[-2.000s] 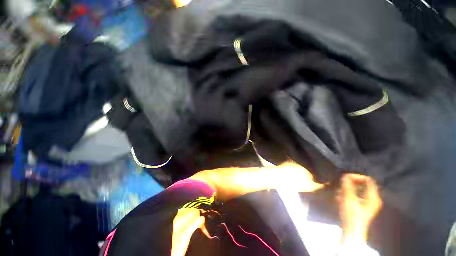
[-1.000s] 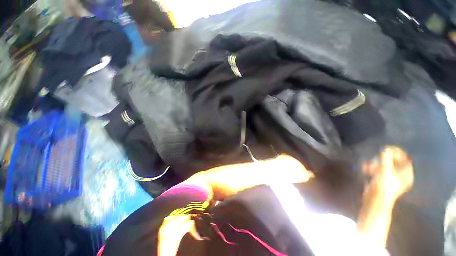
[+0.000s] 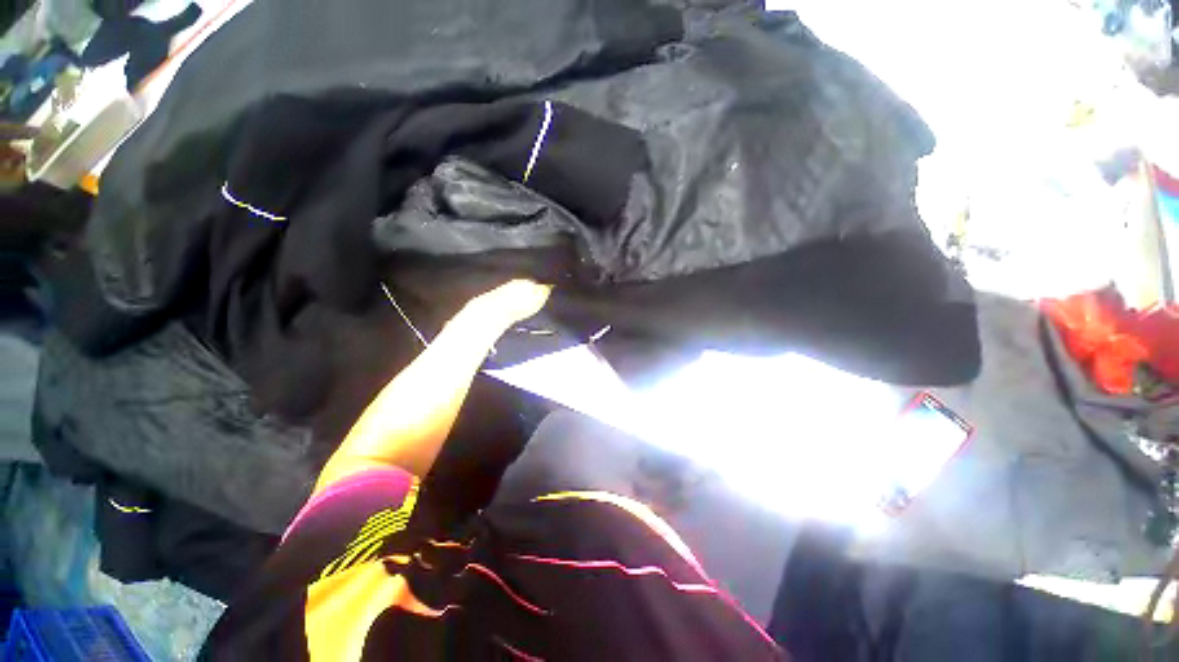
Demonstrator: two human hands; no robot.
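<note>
A large black garment (image 3: 802, 304) lies spread in front of me, with matte shell cloth and shiny, wrinkled grey-black lining (image 3: 737, 168). Short pale thread lines mark the shell in several places. My left hand (image 3: 515, 305) reaches from the lower left onto the garment's near edge, beside the bunched lining. Its fingertips are small, overexposed and partly lost against the cloth, so its grip cannot be told. My right hand is not in view. No needle can be made out.
A glaring white patch covers the near centre. A red-bordered phone or card (image 3: 934, 446) lies on grey cloth (image 3: 1034, 446) at the right. An orange-red bundle (image 3: 1105, 339) is at the far right. A blue crate (image 3: 75, 636) is at the lower left.
The view has swung to the right, so the garment appears further left and the red-bordered card and orange-red bundle have appeared. My right hand has gone out of view. My left hand remains at the garment.
</note>
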